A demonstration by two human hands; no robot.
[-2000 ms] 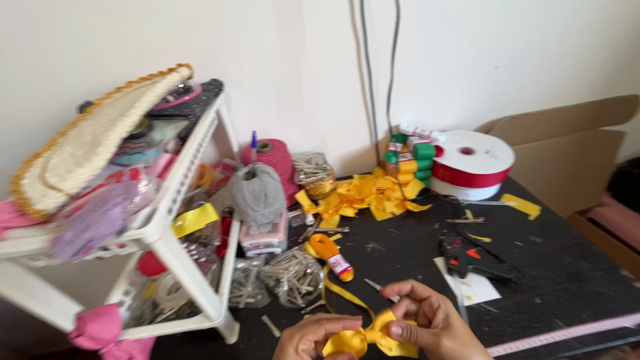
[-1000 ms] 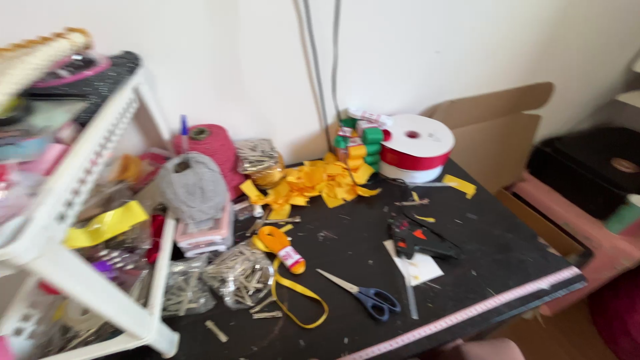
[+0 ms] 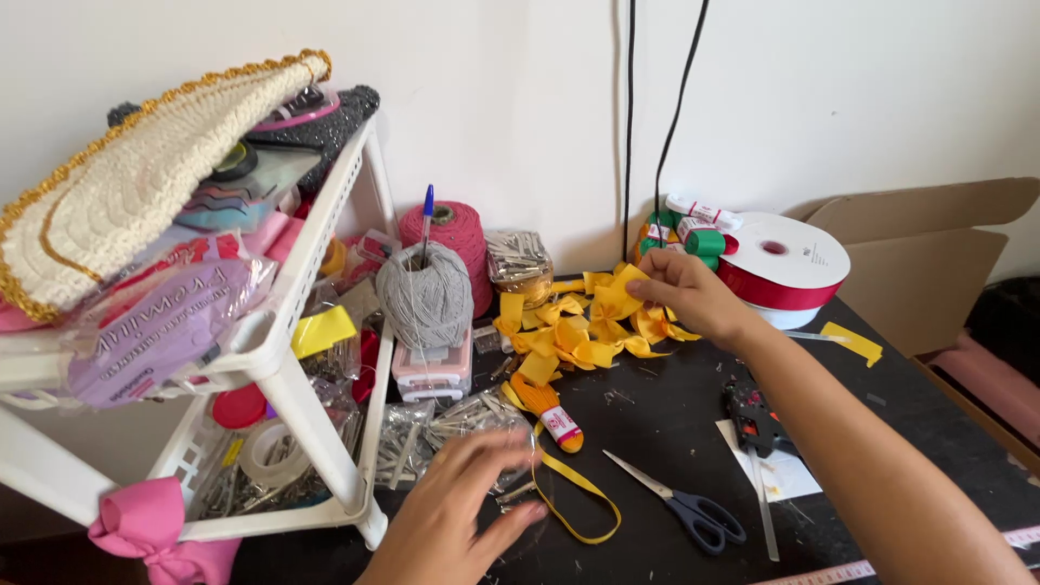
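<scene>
My right hand (image 3: 674, 292) reaches over the back of the black table and pinches a yellow ribbon bow (image 3: 619, 291) at the pile of yellow bows (image 3: 569, 337). My left hand (image 3: 479, 500), slightly blurred, hovers with fingers apart over clear bags of metal hair clips (image 3: 479, 414), holding nothing visible. Beside it lie an orange-yellow ribbon bundle (image 3: 548, 410) and its loose narrow yellow end (image 3: 597, 491). Scissors (image 3: 674, 500) with dark blue handles rest to the right, half spread. A black hot glue gun (image 3: 751, 418) lies on white paper (image 3: 784, 479), near my right forearm.
At left stands a white plastic shelf (image 3: 317, 431) loaded with craft supplies. Grey yarn (image 3: 426, 296) with a blue pen and a pink thread cone (image 3: 455, 240) stand by the wall. A large ribbon spool (image 3: 780, 272), cardboard box (image 3: 910, 260) and pink measuring tape (image 3: 821, 575) are at right.
Two seconds ago both hands held a yellow bow near the front edge. Now my right hand is at the back pile with a bow, and my left hand is apart from it. The scissors are in plain view.
</scene>
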